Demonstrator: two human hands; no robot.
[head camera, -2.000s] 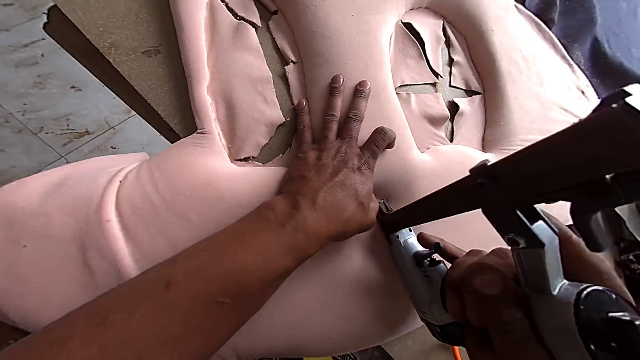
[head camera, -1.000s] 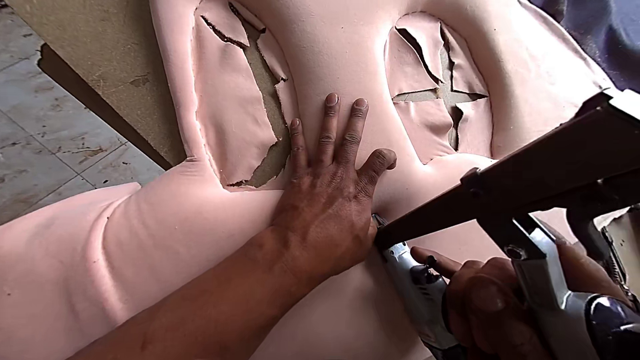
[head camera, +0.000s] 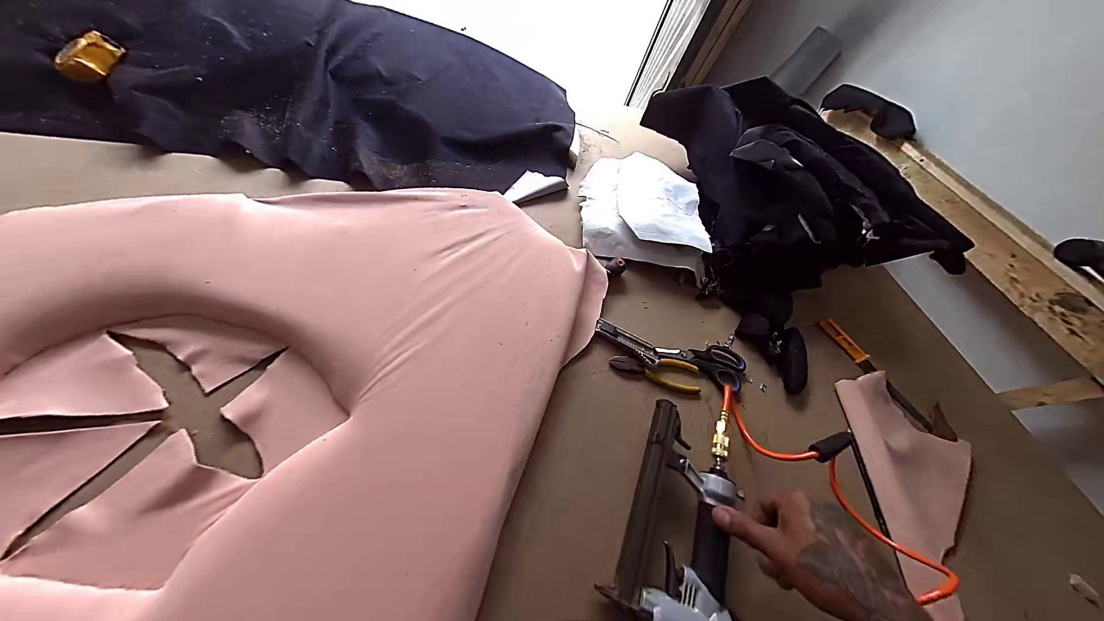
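Observation:
A pneumatic staple gun (head camera: 711, 535) lies on the brown work surface at the lower middle. My right hand (head camera: 811, 548) is just right of its dark handle, thumb tip at the handle and fingers partly curled, not wrapped around it. An orange air hose (head camera: 871, 528) joins the gun through a brass fitting (head camera: 721, 435). At the left is a padded form covered in pink fabric (head camera: 431, 414), with an oval opening where the fabric is cut into flaps. My left hand is out of view.
Beyond the gun lie scissors (head camera: 729, 358), yellow-handled pliers (head camera: 673, 376) and a utility knife (head camera: 628, 341). A pink fabric scrap (head camera: 918, 483) is at the right, near an orange-handled tool (head camera: 843, 340). Black fabric (head camera: 776, 190), white pieces (head camera: 651, 203) and dark blue cloth (head camera: 345, 95) lie behind.
My right hand, earlier around the staple gun against the pink form, has loosened from it; the gun now lies on the surface. My left hand has left the view, which has swung right.

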